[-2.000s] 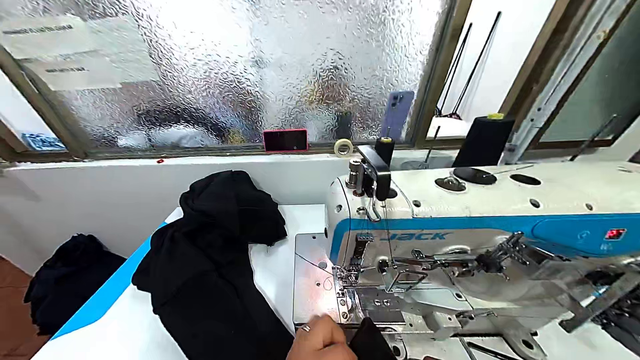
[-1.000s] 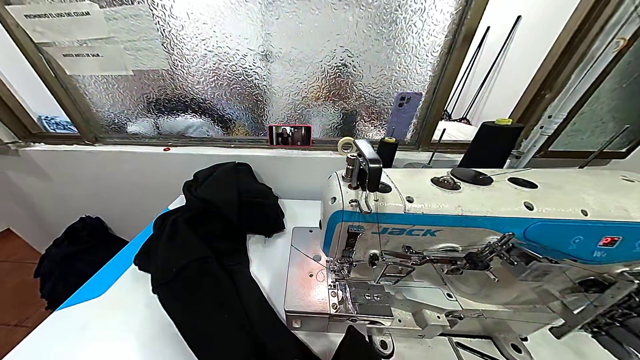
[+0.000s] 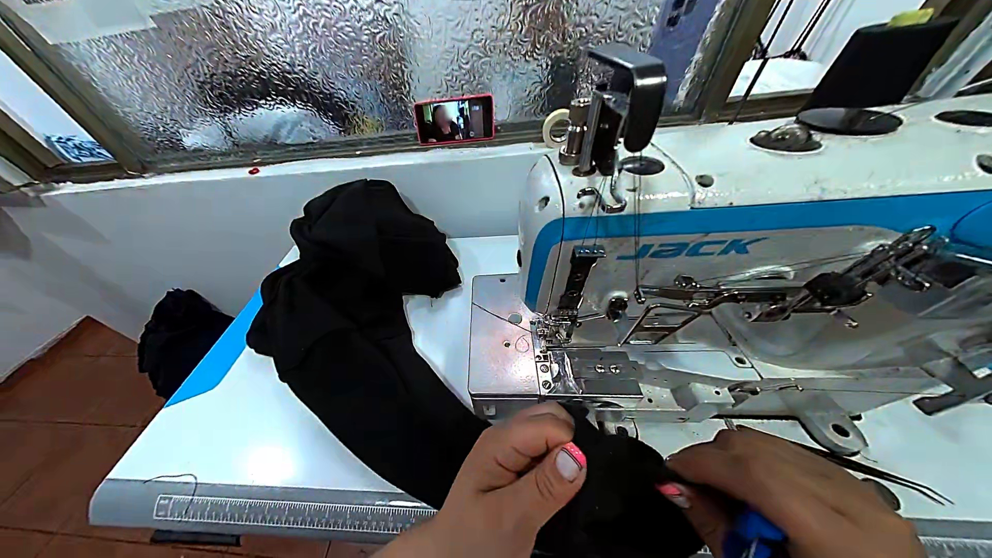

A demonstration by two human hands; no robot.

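Black fabric (image 3: 620,480) is stretched between my two hands just in front of the Jack sewing machine (image 3: 744,256). My left hand (image 3: 519,473) pinches its upper left edge between thumb and fingers, below the metal needle plate (image 3: 504,349). At the fabric's right side, my right hand (image 3: 790,488) grips it near the edge, and a blue-handled tool (image 3: 752,535), its kind partly hidden, sits in the same palm. A longer black garment piece (image 3: 356,310) lies across the white table on the left and runs down behind my left hand.
Tweezers (image 3: 876,469) rest on the table at the right. A printed ruler (image 3: 294,514) runs along the table's front edge. Dark cloth (image 3: 182,337) lies beyond the left edge. A red-framed phone (image 3: 454,120) leans on the window ledge, and a thread cone (image 3: 876,62) stands behind the machine.
Both hands have come into view with the black fabric held between them; one second ago neither showed, only a tip of black cloth at the bottom. The view has dipped toward the table.
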